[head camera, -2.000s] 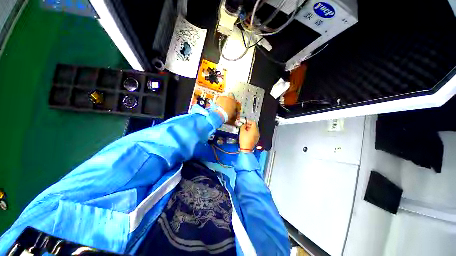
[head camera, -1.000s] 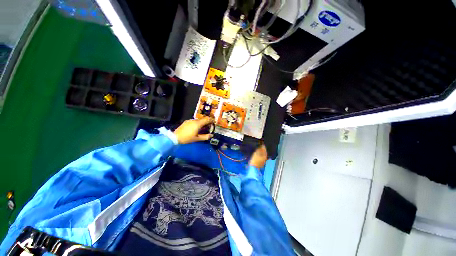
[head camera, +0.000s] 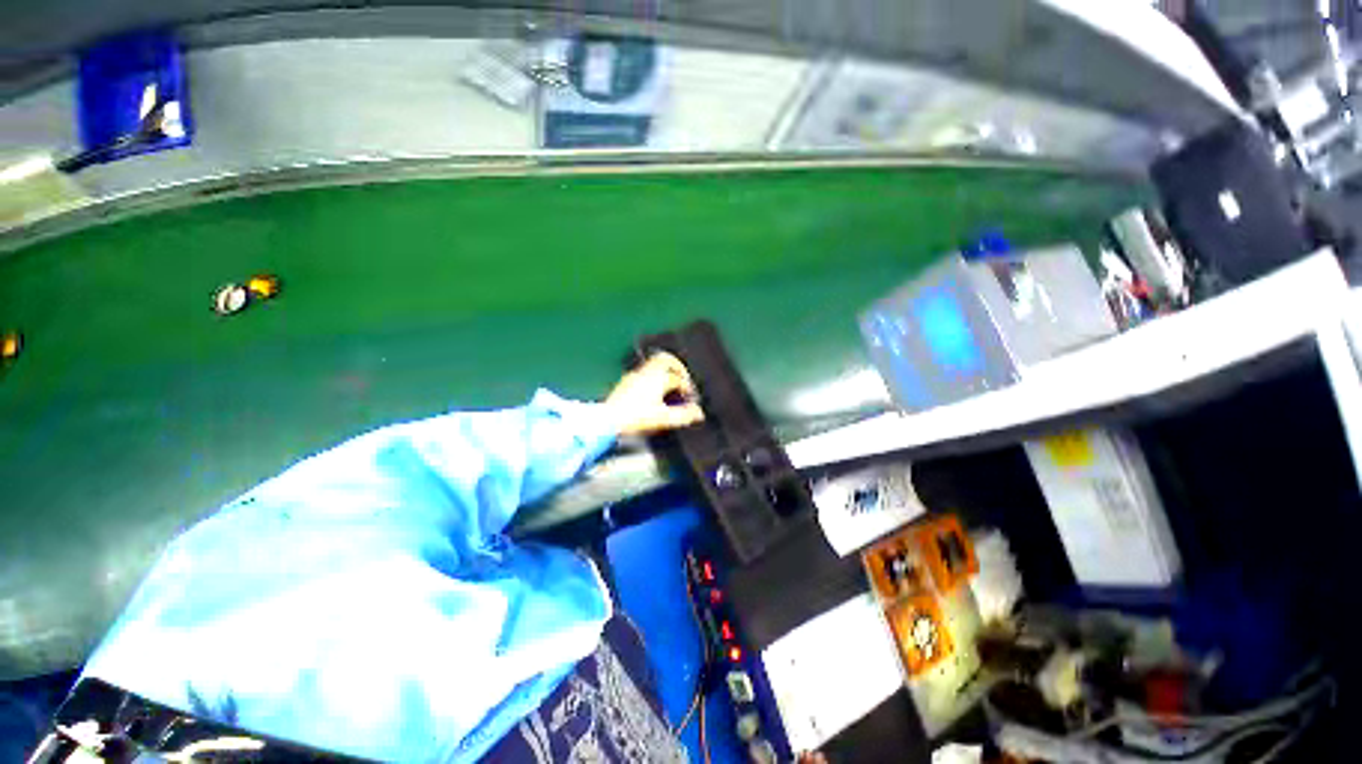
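Observation:
My left hand (head camera: 657, 397) reaches over the black parts tray (head camera: 766, 534), its thumb and fingers curled together at the tray's upper pockets. Whether the fingertips pinch a part is too blurred to tell. Round silver components (head camera: 729, 475) sit in the lower pockets. The tray lies at a slant across the green belt's edge. Three orange fixtures (head camera: 922, 631) with dark centres stand grouped at lower right. My right hand is not visible.
Loose small round parts (head camera: 230, 299) lie on the green belt (head camera: 448, 269). A grey box with a lit blue screen (head camera: 944, 332) stands beyond the tray. A printed card (head camera: 869, 505), white sheet (head camera: 837, 675) and button panel (head camera: 725, 627) are near the fixtures.
The view has swung left towards the belt. My left hand has moved from the fixtures to the tray. My right hand has left the picture.

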